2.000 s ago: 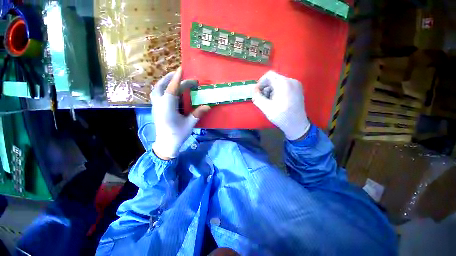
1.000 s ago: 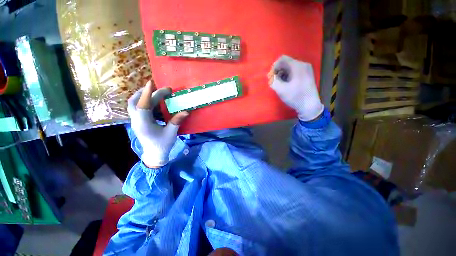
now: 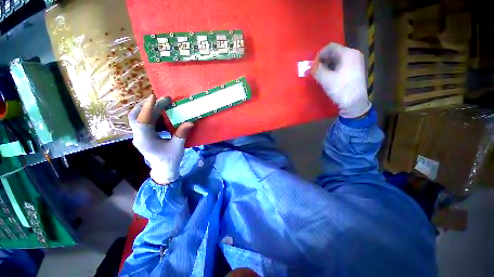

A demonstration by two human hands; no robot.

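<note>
A green circuit board with a pale strip along its top point(image 3: 208, 103) lies tilted on the red mat point(image 3: 276, 32). My left hand point(image 3: 158, 135), in a white glove with bare fingertips, holds its left end between thumb and fingers. My right hand point(image 3: 344, 78), gloved in white, is above the mat's right part with its fingertips pinched. A small white-pink piece point(image 3: 304, 68) shows at these fingertips and appears pinched by its edge; the contact is blurred. A second board point(image 3: 195, 47) with silvery squares lies uncovered behind the first.
A tan sheet point(image 3: 97, 38) under shiny film, with orange-brown specks, is left of the mat. Pale green strips in plastic point(image 3: 46, 97) lie farther left. A green surface with boards point(image 3: 49, 227) is at lower left. Cartons point(image 3: 433, 140) and a slatted wooden stack point(image 3: 433, 76) stand at right.
My right hand has left the covered board's right end and moved right; the small white-pink piece now shows at its fingertips. My left hand stays on the board. The view has shifted.
</note>
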